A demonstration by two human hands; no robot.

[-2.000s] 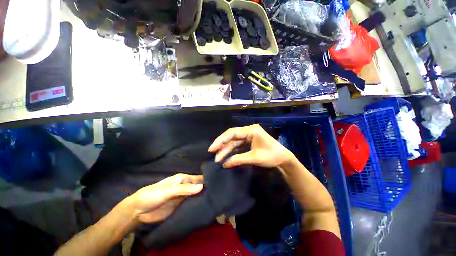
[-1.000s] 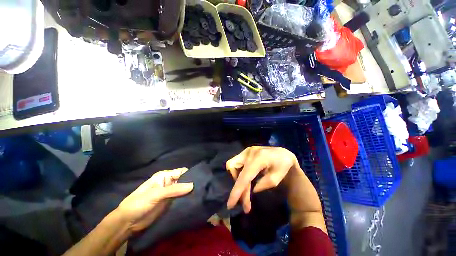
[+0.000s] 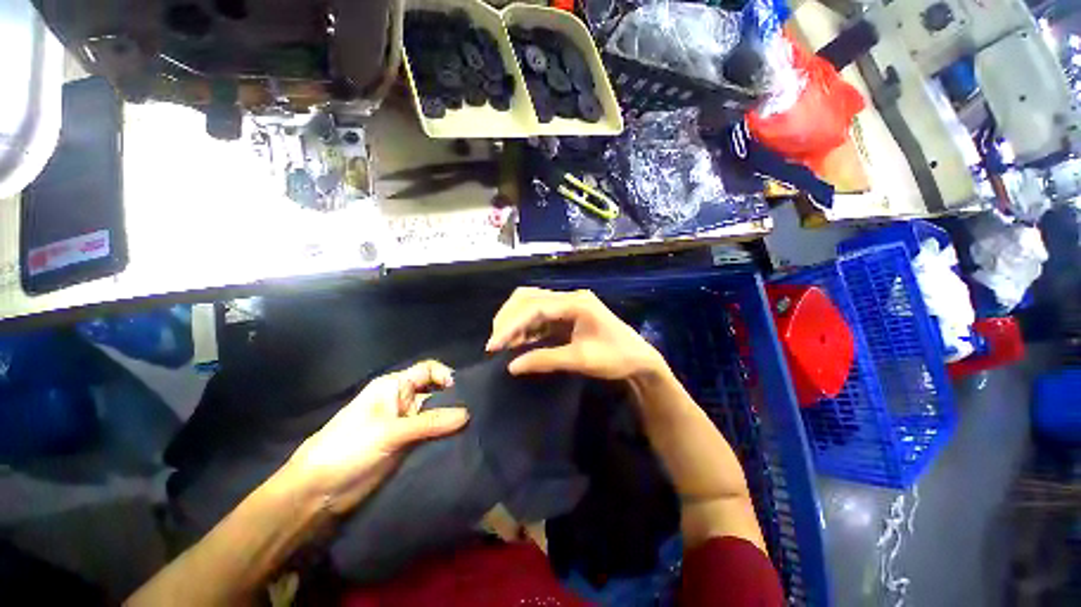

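A dark grey garment piece (image 3: 433, 480) lies over the lap, with part of it raised between my hands below the table edge. My left hand (image 3: 379, 433) holds the cloth on its left side, thumb and fingers pinching its edge. My right hand (image 3: 575, 338) is at the cloth's upper right, its thumb and fingers curled at the upper edge. The fingertips of my right hand partly hide the fold there. No button on the cloth can be made out.
On the table are a smartphone (image 3: 74, 184), a two-compartment button tray (image 3: 512, 128) of dark discs, yellow snips (image 3: 588, 196) and crumpled clear plastic (image 3: 670, 172). A blue crate (image 3: 788, 457) stands right of the lap, with a red stool or container (image 3: 813, 344) beyond.
My right hand has moved up from lower on the cloth to its upper edge. My left hand stays on the left side, its fingers slightly more raised. The view has shifted slightly.
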